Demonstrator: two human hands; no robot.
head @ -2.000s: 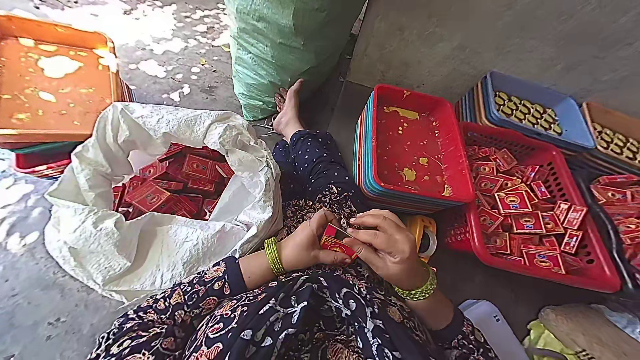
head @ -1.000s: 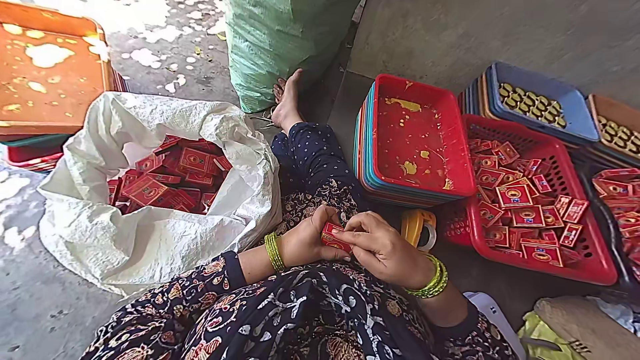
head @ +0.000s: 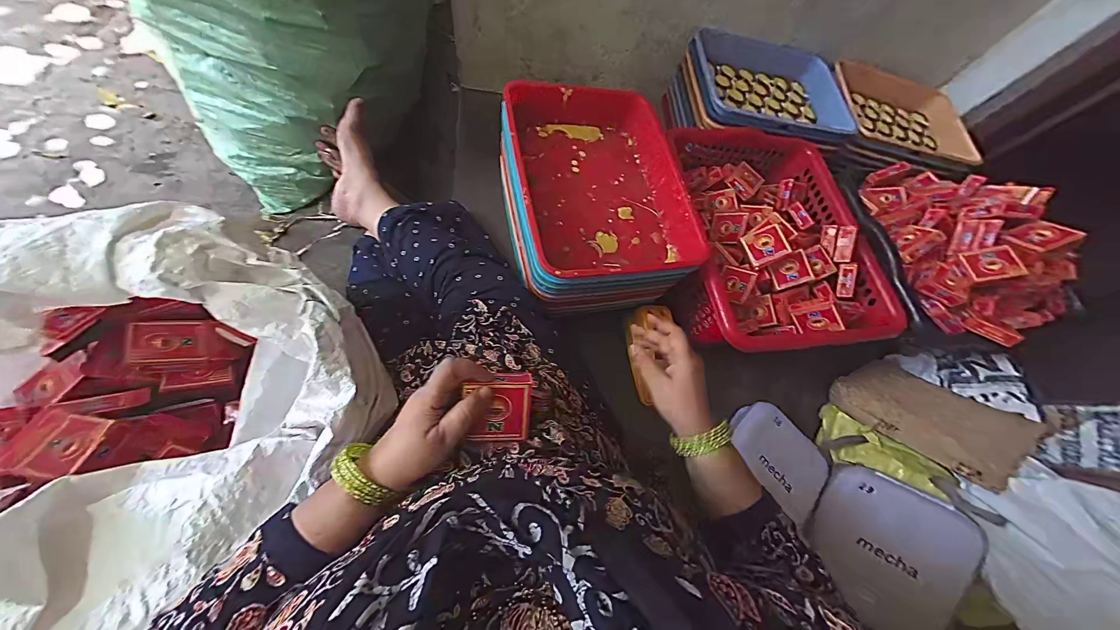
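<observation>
A small red printed cardboard box is held upright between the thumb and fingers of my left hand, above my lap. My right hand is apart from it, fingers spread, beside a yellow roll-like object on the floor; whether they touch cannot be told. Left of me, a white woven sack stands open with many red boxes inside. To the right, a red perforated plastic basket holds many small red boxes.
Stacked trays topped by a red one stand ahead. Blue and orange trays hold small round items. Red boxes are heaped at right. A green sack, grey lids and cardboard lie around.
My right hand has let go of the small red box and moved right, away from my left hand, which still holds it. The view has shifted to the right.
</observation>
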